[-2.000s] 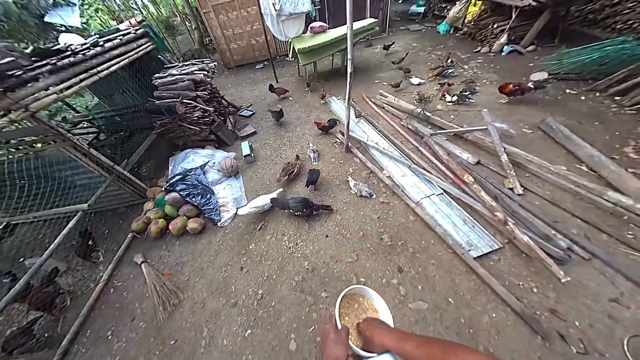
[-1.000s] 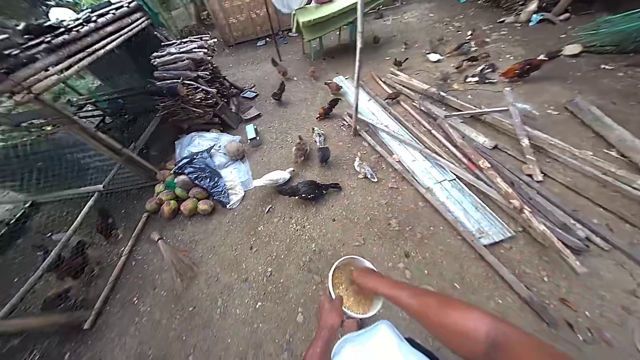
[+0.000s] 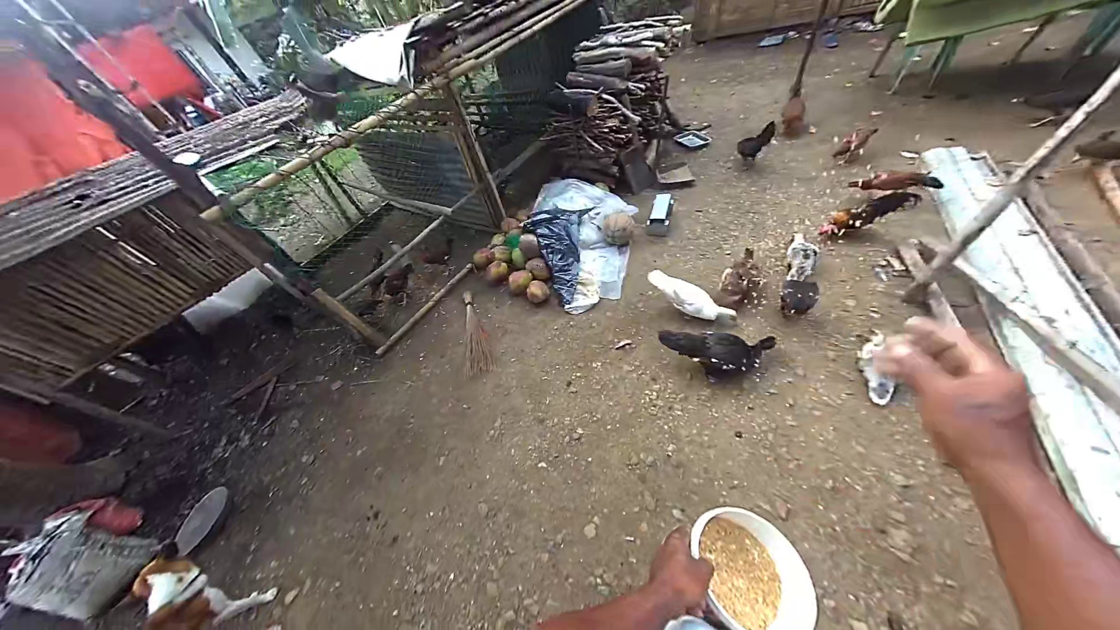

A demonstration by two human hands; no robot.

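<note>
At the bottom, my left hand grips the rim of a white bowl of yellowish grain. My right hand is raised at the right, well away from the bowl, with its fingers partly curled; whether any grain is left in it cannot be told. Pale grains scatter over and around the chickens ahead. A black hen and a white chicken stand near the middle, with a brown hen beside them. A dark rooster with an orange neck is farther right.
Metal sheets and wooden poles lie at the right. A pile of coconuts, plastic sheeting and a stick broom are left of centre. Bamboo pens line the left side; a brown and white dog is at the lower left.
My right hand has come out of the bowl and up to the right, and pale grains now show among the chickens. My left hand still holds the bowl. The view has swung left.
</note>
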